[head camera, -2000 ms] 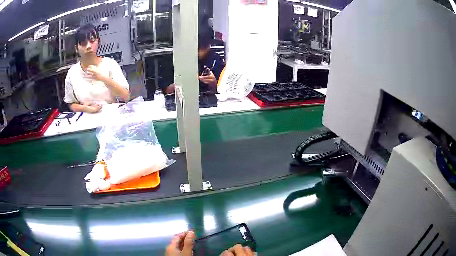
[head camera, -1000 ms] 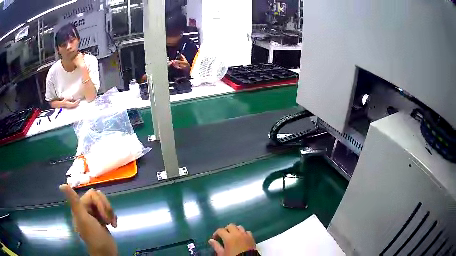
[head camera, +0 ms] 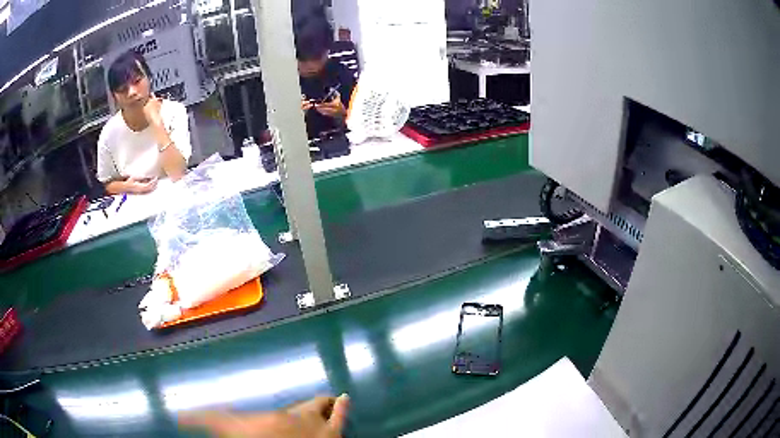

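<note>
A phone middle frame [head camera: 478,340], thin and black with green showing through its opening, lies alone on the glossy green bench [head camera: 402,364], right of centre. My left hand [head camera: 286,421] is low at the bottom edge, left of the frame and apart from it. It is blurred and partly cut off, with the fingertips towards the right. I cannot tell whether it holds anything. My right hand is out of the picture.
A white sheet [head camera: 534,411] lies at the near right, beside the off-white machine [head camera: 684,316]. A metal upright [head camera: 299,171] stands by the dark belt [head camera: 410,239]. An orange tray [head camera: 224,302] with a plastic bag sits there. Two people sit opposite.
My left hand has moved right and down to the bottom edge. My right hand has left the picture. The frame seen between my hands at the bottom edge no longer shows there.
</note>
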